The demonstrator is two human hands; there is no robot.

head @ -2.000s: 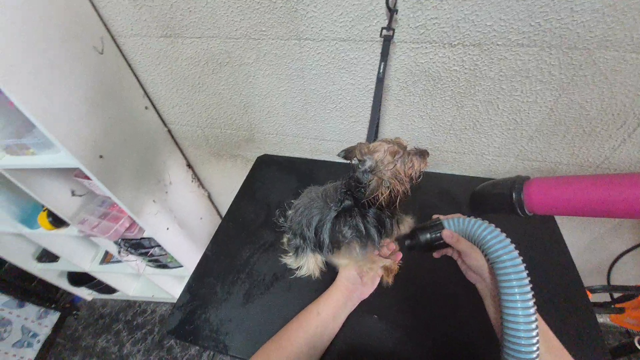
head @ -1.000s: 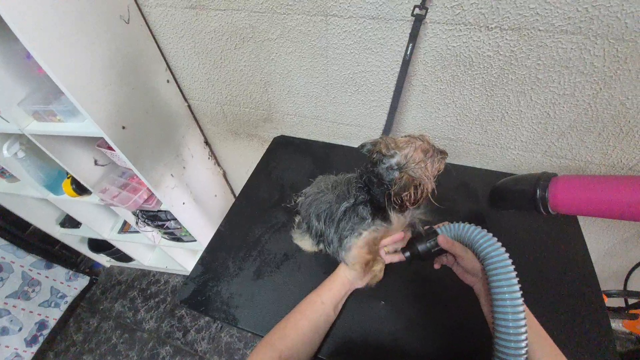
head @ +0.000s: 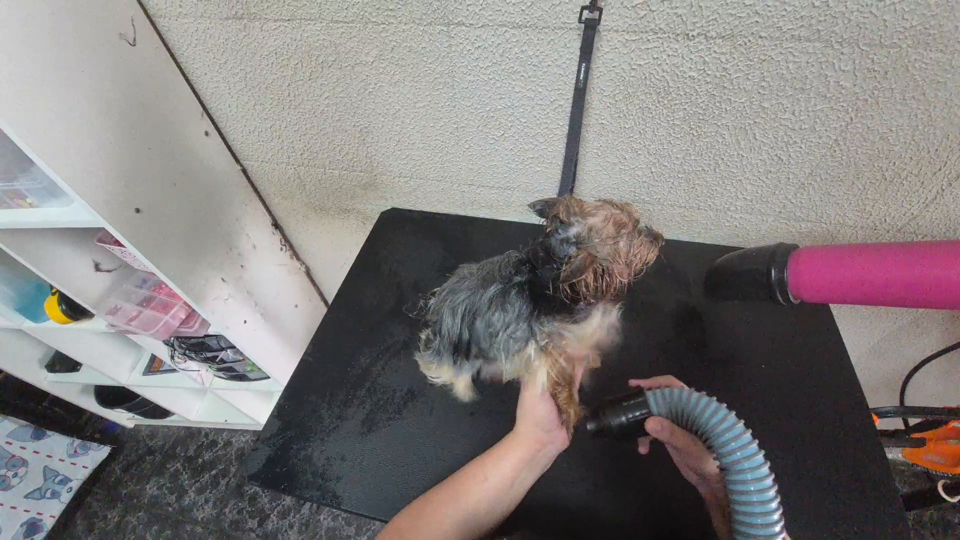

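A small dog with damp grey, tan and cream fur is on a black grooming table, its head turned to the right. My left hand is closed around one of its front legs, with the fingers partly hidden behind the fur. My right hand grips the end of a grey-blue ribbed dryer hose. The hose's black nozzle points left at the held leg, close to the paw. Behind the dog's head, a black grooming strap runs up along the wall.
A pink dryer tube with a black nozzle reaches over the table's right side. White shelves with plastic boxes stand at the left. A textured wall is behind the table. Orange equipment and a cable are at the right edge.
One second ago my left hand held the leg raised outward towards the nozzle; now the leg hangs lower. A gap now shows between the nozzle and my left hand.
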